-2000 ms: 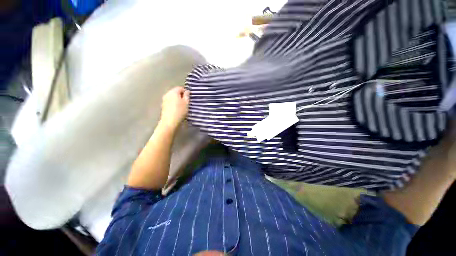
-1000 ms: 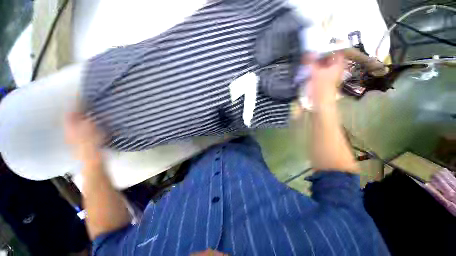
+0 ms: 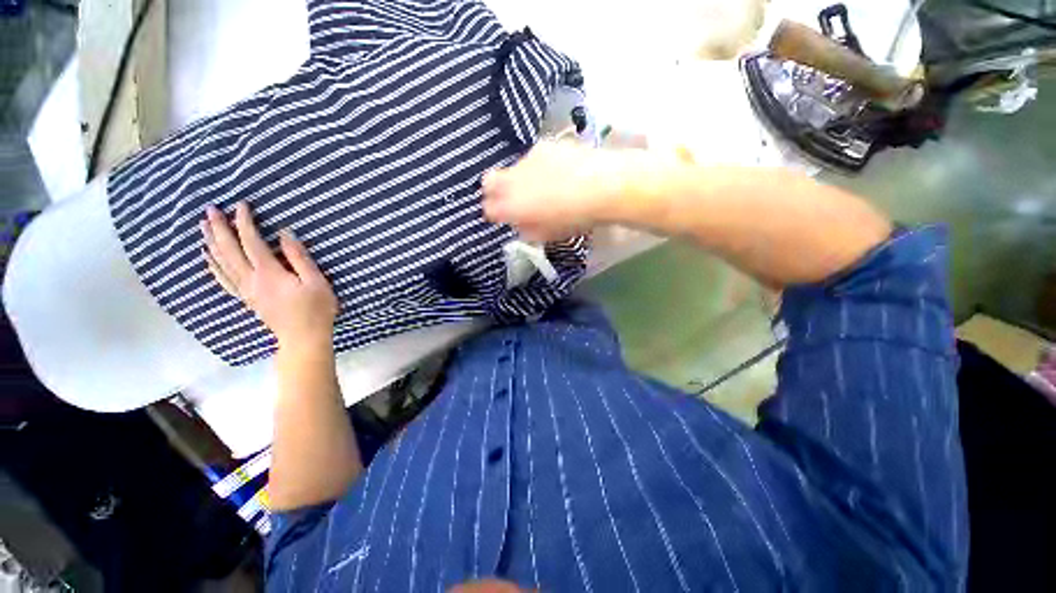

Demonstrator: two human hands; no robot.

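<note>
A navy and white striped knit top (image 3: 382, 151) lies on the white padded pressing board (image 3: 81, 301), its hem to the left and its collar (image 3: 527, 93) to the right. My left hand (image 3: 272, 272) lies flat on the body of the top with its fingers apart. My right hand (image 3: 539, 191) is at the front of the top beside the collar, its fingers closed; whether cloth is between them is hidden. A white hang tag (image 3: 530, 264) shows just below my right hand, partly covered by bunched striped cloth.
A steam iron (image 3: 811, 99) with a pale wooden handle stands on the board's right part. A hose or cable runs behind it. A pale wooden post (image 3: 127, 81) is at the upper left. Yellow-marked white bands (image 3: 249, 484) and dark cloth lie at lower left.
The top has settled flat on the board. My left hand has moved right from near the hem onto its body. My right hand has moved left from beyond the collar to the top's front.
</note>
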